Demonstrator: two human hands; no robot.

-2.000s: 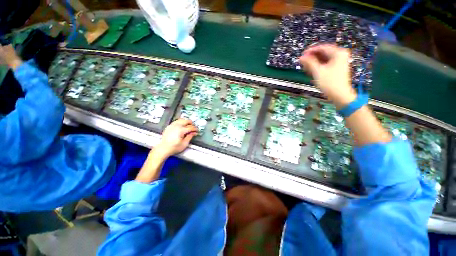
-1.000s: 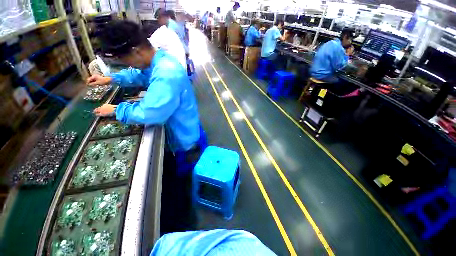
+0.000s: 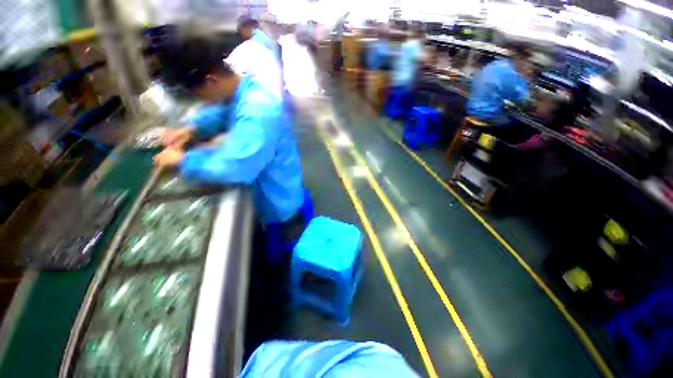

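The view is blurred and looks along the line. Neither of my hands is in the picture; only a blue sleeve or shoulder of mine shows at the bottom edge. Nearest in front at the left lies a pallet with green circuit boards, and another pallet with boards follows behind it. The pale conveyor rail runs along their right side. A component pile lies on the green mat left of the line.
A person in a blue smock works at the line farther along. A blue stool stands on the floor behind that person. Yellow floor lines run down the aisle. Another person sits at the bench on the right.
Two seconds ago both my hands were over the pallets and component pile; now the view has swung along the line and aisle. Since one second ago it has shifted slightly and blurred.
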